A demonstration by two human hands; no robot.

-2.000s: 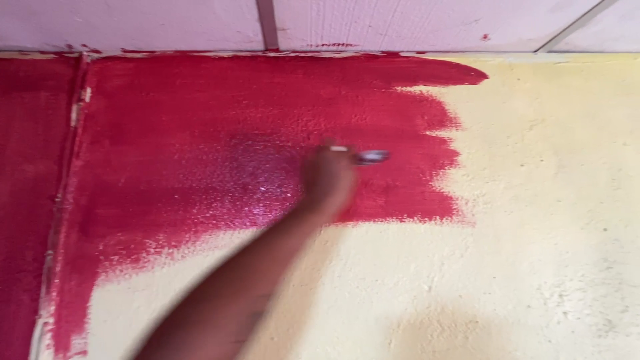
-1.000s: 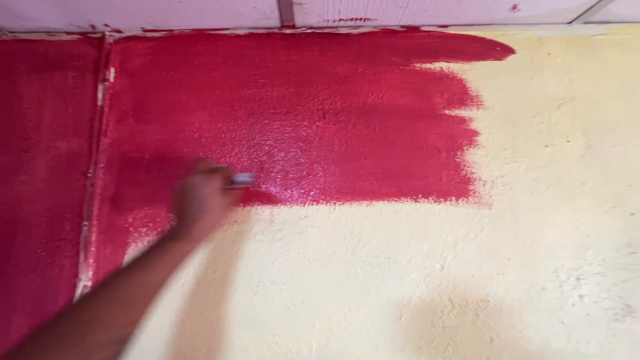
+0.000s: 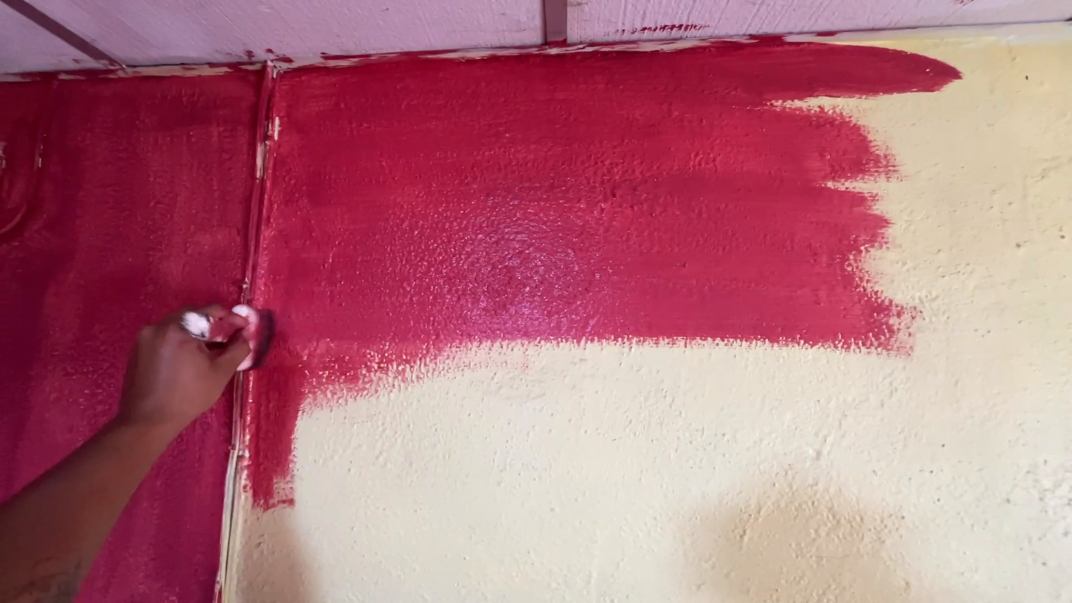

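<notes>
My left hand (image 3: 180,360) reaches in from the lower left and grips a paintbrush (image 3: 249,337), its dark bristles facing right. The brush is at the wall corner, beside a narrow vertical strip (image 3: 261,159) smeared with red paint. To its right, wet-looking red paint (image 3: 519,260) covers the upper wall with ragged brush-stroke edges. A short red band (image 3: 275,444) runs down along the corner below the brush. Cream wall (image 3: 586,469) shows under and right of the red. My right hand is out of view.
The adjoining wall (image 3: 109,209) on the left is dark red, with a raised curved shape (image 3: 25,167) at its edge. Above is a pale ceiling (image 3: 377,29) with dark strips (image 3: 555,21) and red smears near the wall. A shadow (image 3: 796,536) falls on the lower cream wall.
My left hand has moved left with the brush, from the middle of the red area to the corner strip. The view has shifted left.
</notes>
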